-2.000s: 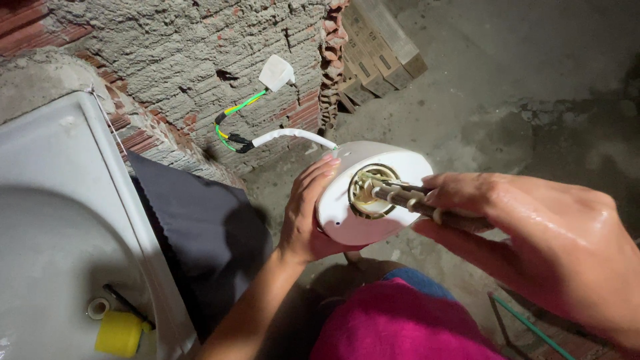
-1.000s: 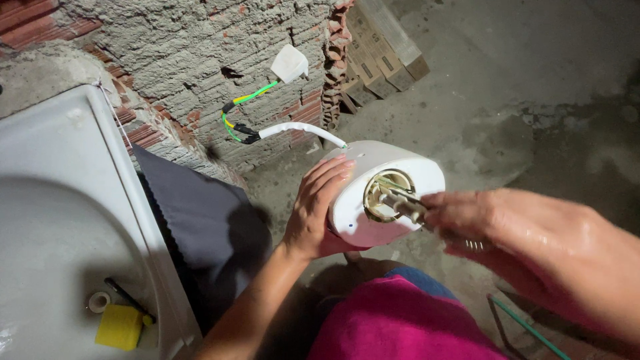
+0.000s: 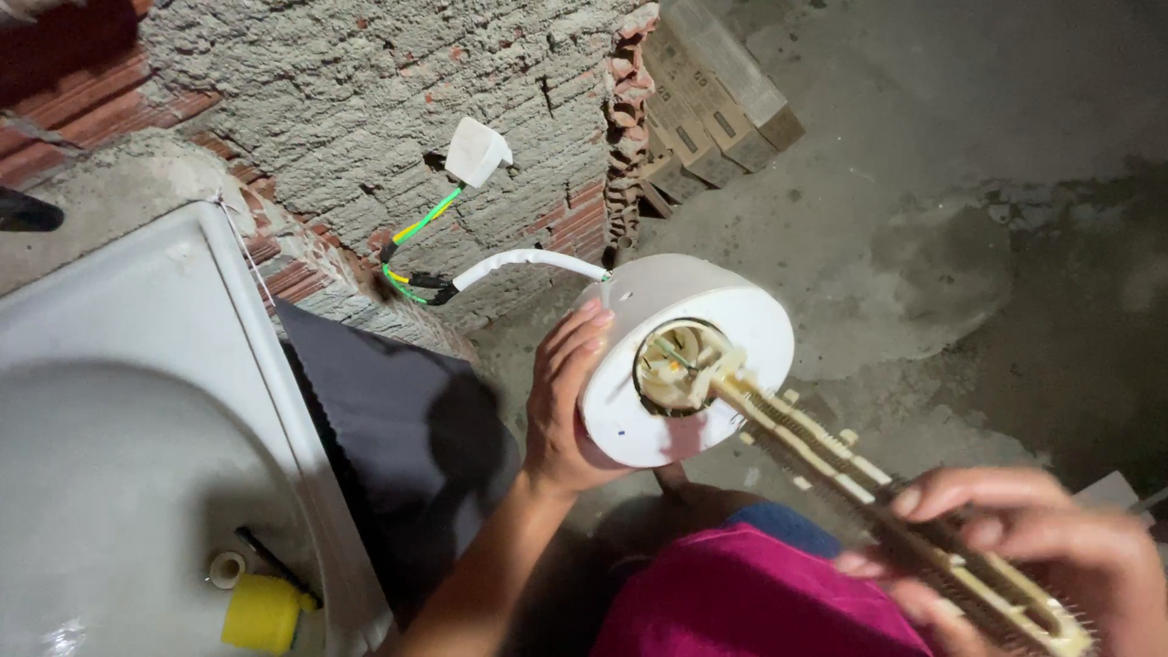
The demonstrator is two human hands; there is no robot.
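My left hand [image 3: 570, 401] grips the side of a white oval appliance housing [image 3: 620, 420] with a round opening in its face. Inside the opening a cream plastic part and a green wire show. A long cream frame wound with a heating coil [image 3: 839, 465] slants down to the right from the opening, its upper end at the rim. My right hand [image 3: 1013, 547], somewhat blurred, holds this frame near its lower end. From the back of the housing a white sleeved cable [image 3: 529, 258] leads to taped green and yellow wires [image 3: 415, 228] and a white plug or connector block [image 3: 476, 153] at the wall.
At left is a white basin [image 3: 265, 356] holding a yellow object [image 3: 260, 613], a tape roll [image 3: 226, 569] and a black pen-like thing [image 3: 276, 566]. Dark cloth [image 3: 392, 392] hangs beside it. Cardboard boxes [image 3: 712, 119] lie by the rough brick wall [image 3: 365, 82] on the concrete floor [image 3: 912, 228].
My right hand has moved down and to the right, and a long length of the coil-wound frame now shows outside the housing. My left hand keeps its hold on the housing.
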